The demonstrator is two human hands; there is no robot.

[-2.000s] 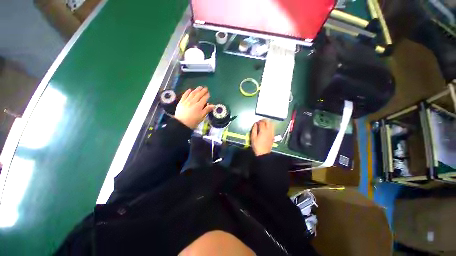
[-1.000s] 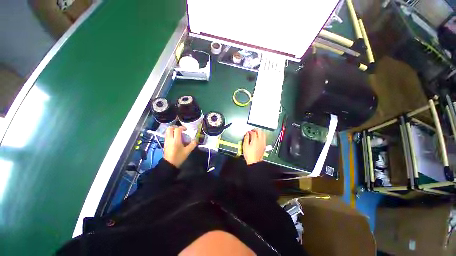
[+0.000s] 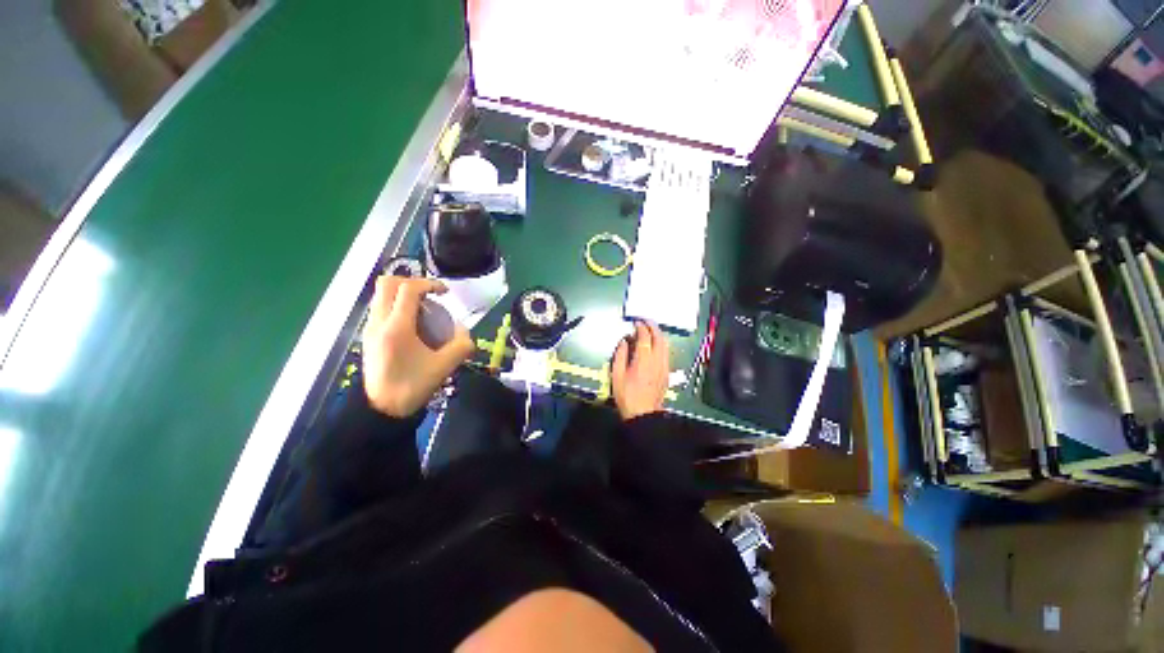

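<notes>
My left hand has its fingers and thumb around the white base of a security camera, whose black head is tipped away toward the monitor. Another camera shows only partly behind my left fingers. A third camera stands upright at the bench edge, its round lens face up and a thin white cable hanging below it. My right hand rests at the front edge by the yellow tape, fingers curled; whether it holds anything is hidden.
A white keyboard lies below the bright monitor. A yellow tape roll lies left of it. A white unit stands behind. A black label printer, mouse and scrap carton are right; the green conveyor is left.
My left hand has moved left and gripped the middle camera, which has gone from upright to tipped away. The monitor went from red to mostly white. My right hand stays at the bench edge.
</notes>
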